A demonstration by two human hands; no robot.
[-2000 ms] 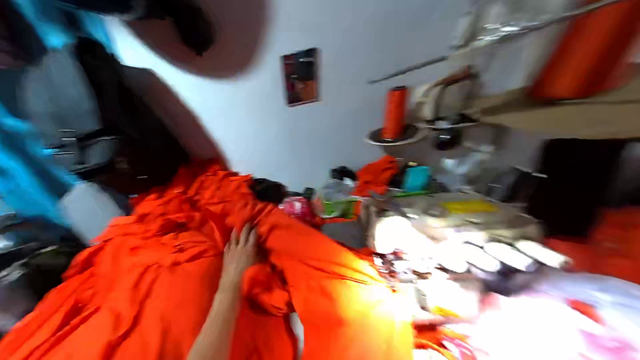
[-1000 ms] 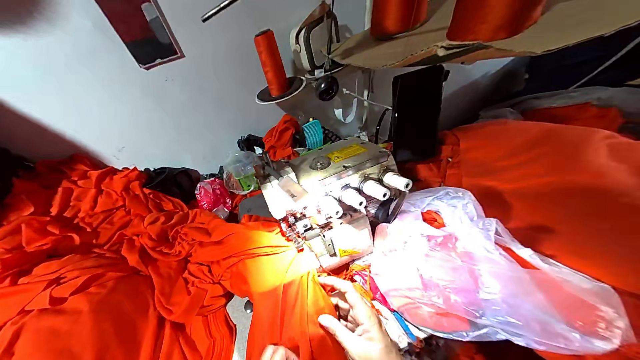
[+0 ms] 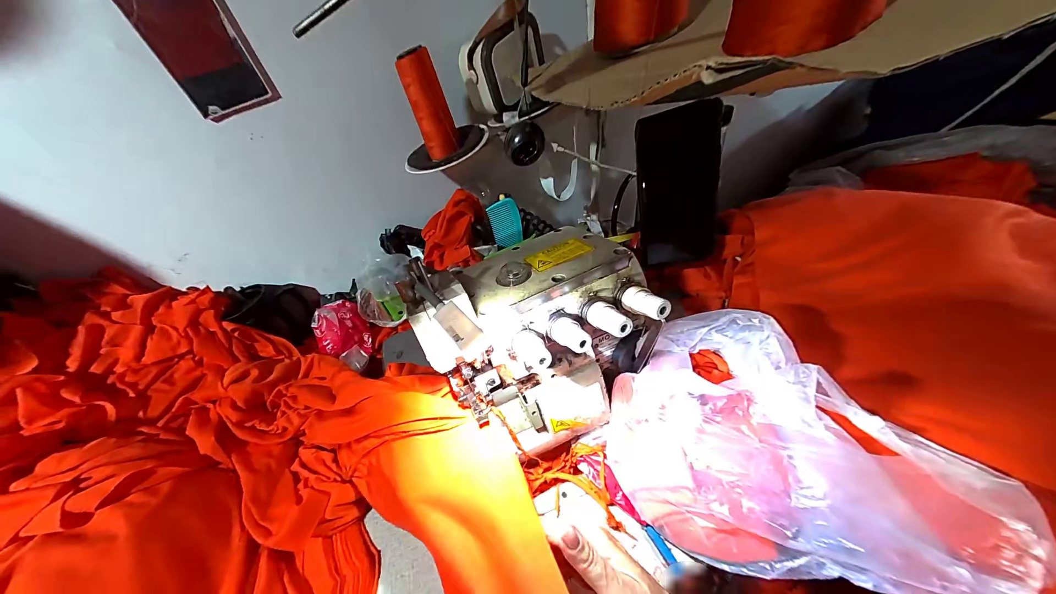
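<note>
An overlock sewing machine (image 3: 544,289) stands mid-view under a bright lamp glow, with white tension knobs along its front. Orange-red fabric (image 3: 445,487) runs from a large gathered heap at the left to the machine's presser foot. My right hand (image 3: 598,557) is at the bottom, just below the machine, beside the fabric's right edge; its thumb shows, the fingers are partly hidden, and its grip is unclear. Orange thread scraps (image 3: 569,474) lie just above it. My left hand is out of view.
A clear plastic bag (image 3: 734,445) lies right of the machine, against more orange fabric (image 3: 899,305). Behind stand a thread cone (image 3: 427,103), a dark phone-like panel (image 3: 678,181) and a turquoise comb (image 3: 504,222). A cardboard shelf (image 3: 775,62) overhangs the top right.
One hand lay on the fabric heap two seconds ago. A second ago, two hands were at the fabric below the machine; now only the right one shows, lower down. The view has swung right.
</note>
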